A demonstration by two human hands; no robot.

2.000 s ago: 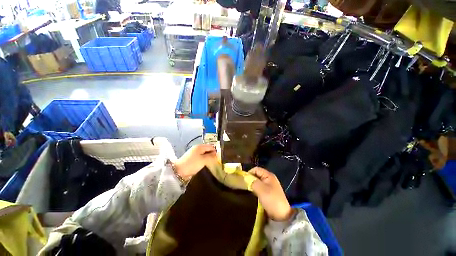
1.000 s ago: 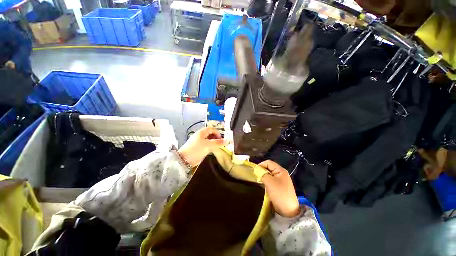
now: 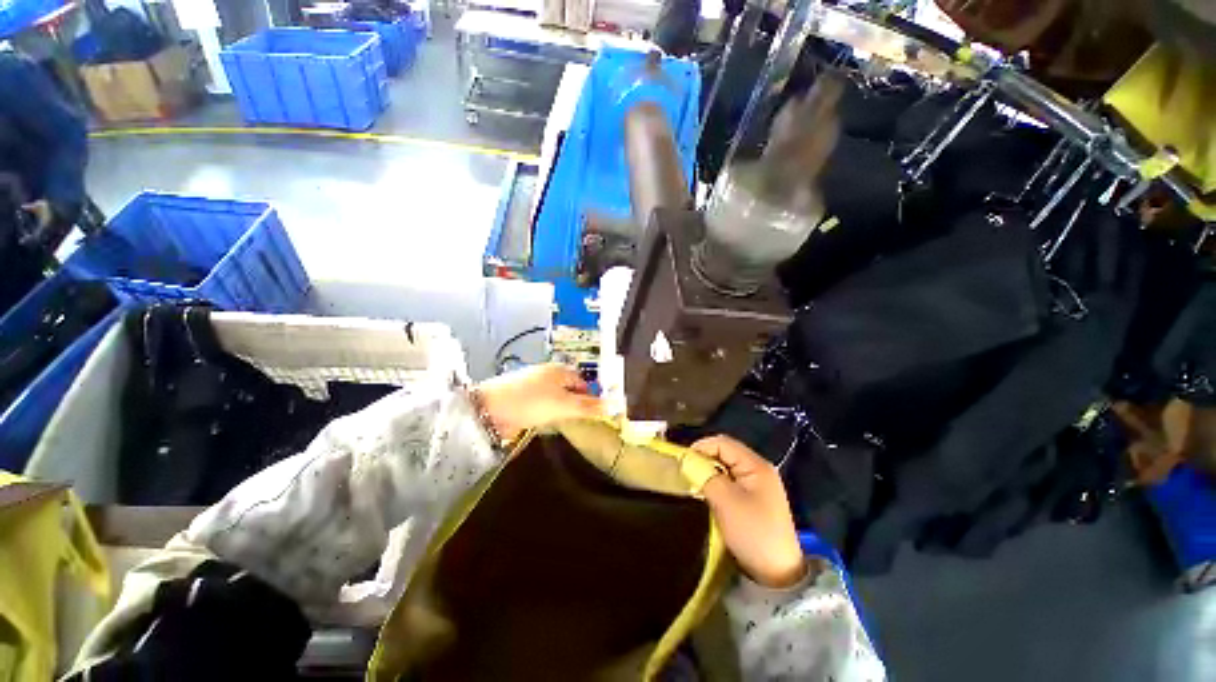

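Note:
A yellow bag body [image 3: 424, 576] with a dark inside hangs open in front of me. Its top edge [image 3: 647, 461] runs beneath the brown block-shaped head [image 3: 694, 349] of the blue machine [image 3: 607, 147]. My left hand [image 3: 540, 398] grips the edge left of the head. My right hand [image 3: 750, 504] pinches the edge right of the head, with a small yellow cover on a fingertip. A small pale piece shows at the edge directly under the head. The exact contact point is hidden.
A white basket crate [image 3: 350, 342] with black pieces stands at left, blue bins [image 3: 214, 247] behind it. Black bag pieces [image 3: 934, 300] hang from a metal rack at right. Yellow pieces [image 3: 47, 566] lie at lower left. A person's arm shows at far left.
The view has shifted, so the machine head appears further right than at first. Since the last earlier frame, my left hand has moved slightly down. Both hands keep hold of the bag edge.

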